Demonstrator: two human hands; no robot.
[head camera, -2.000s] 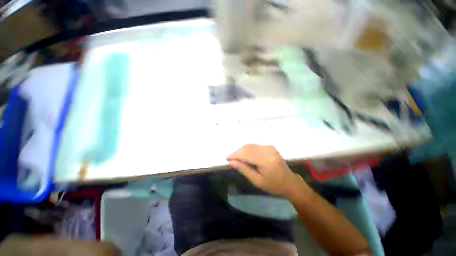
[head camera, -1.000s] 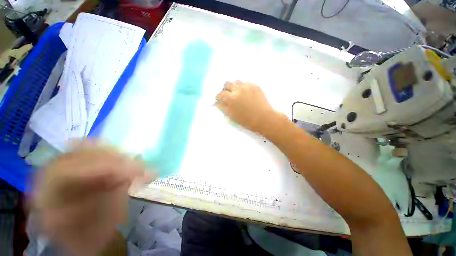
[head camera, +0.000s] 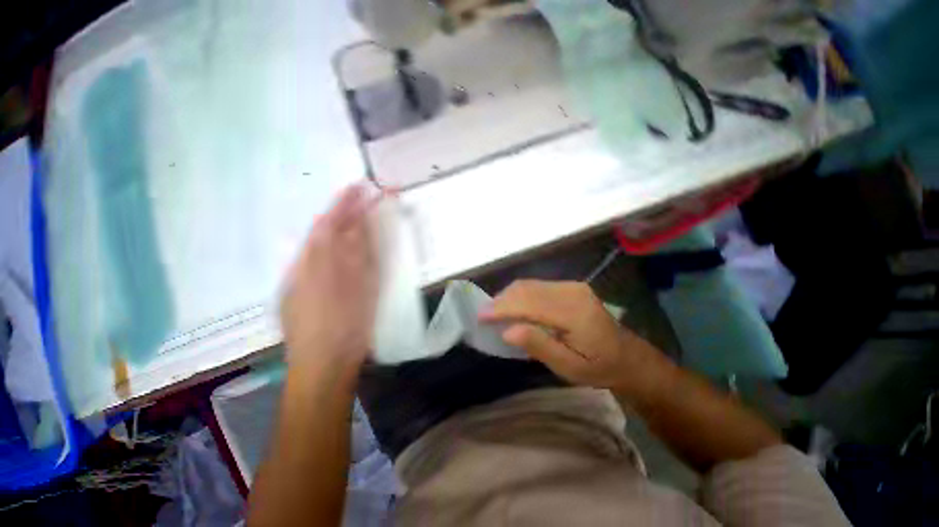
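Note:
A narrow pale green-white fabric strip (head camera: 404, 299) hangs folded between my hands at the table's front edge, over my lap. My left hand (head camera: 335, 273) is blurred and holds the strip's upper left end, near the corner of the machine's bed outline. My right hand (head camera: 556, 324) pinches the strip's right end between thumb and fingers, below the table edge. A darker teal-green strip pile (head camera: 129, 211) lies flat at the table's left. The needle plate (head camera: 396, 106) is ahead of my hands; the machine head is mostly cut off at the top.
Mint green pieces (head camera: 607, 82) lie right of the needle area beside black-handled scissors (head camera: 692, 103). A slim black tool (head camera: 750, 105) lies further right. A red basket (head camera: 685, 221) is under the table edge at right. A blue basket (head camera: 46, 309) with white pieces is at left.
The view has swung right and down. My left hand has moved from the teal pile to the front edge. My right hand has drawn back over my lap. The pale strip now spans both hands.

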